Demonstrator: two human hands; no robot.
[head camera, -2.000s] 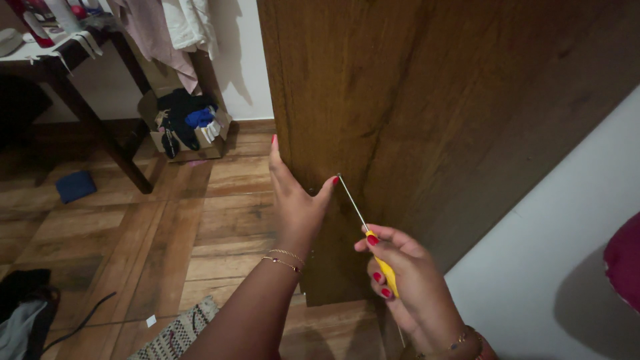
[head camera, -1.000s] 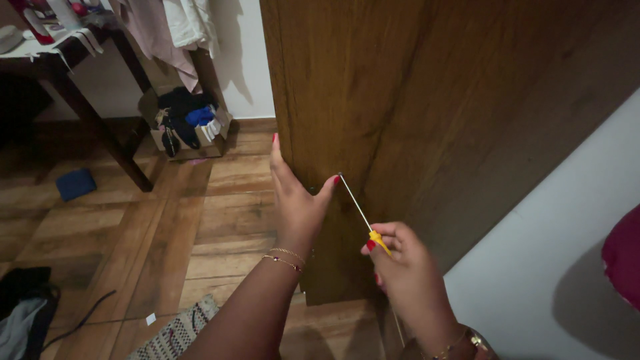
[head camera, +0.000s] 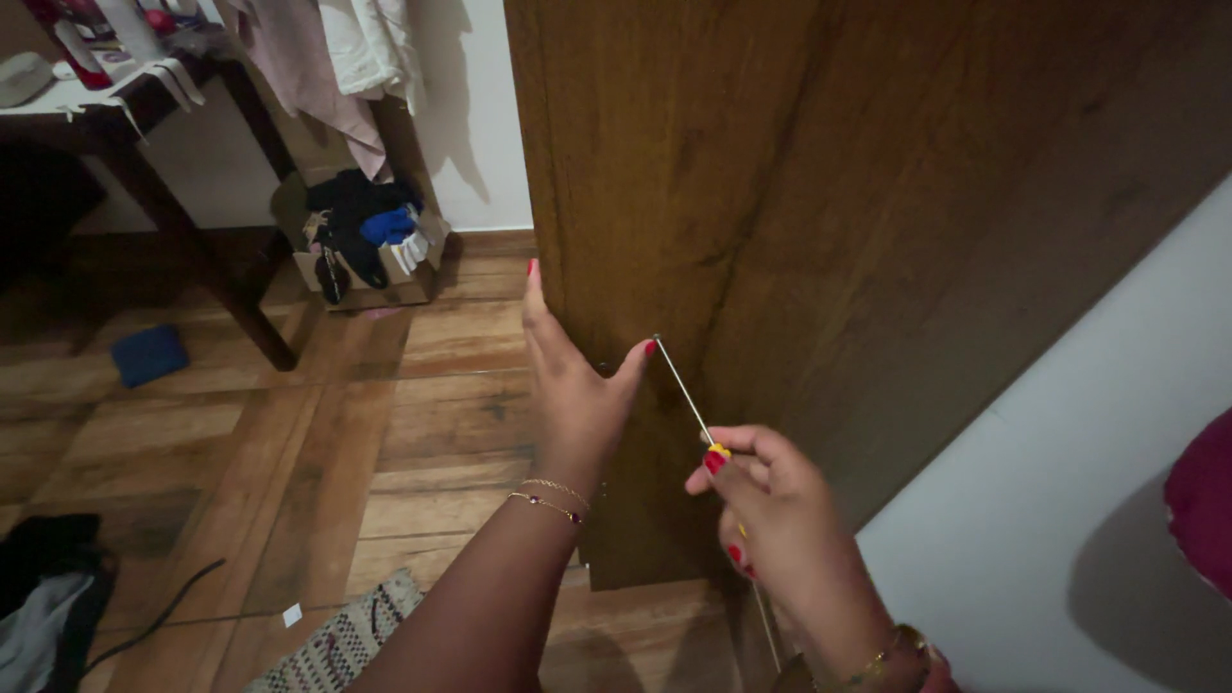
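My right hand is closed around the yellow handle of a screwdriver, most of the handle hidden by the fingers. The thin metal shaft slants up and left, its tip at a small screw or hole in the side of a dark wooden cabinet. Beside the tip rests the thumb of my left hand; its other fingers reach along the cabinet's left edge, spread from the thumb. A second small dark hole or fitting shows just left of that thumb.
A white wall runs along the right. At the left stand a dark table with bottles and a cardboard box of clothes. On the wooden floor lie a blue item, a woven rug, a dark cable and clothes.
The fingers of my right hand have shifted on the screwdriver's handle, which showed more fully two seconds ago. My left hand and the screwdriver tip have stayed in place.
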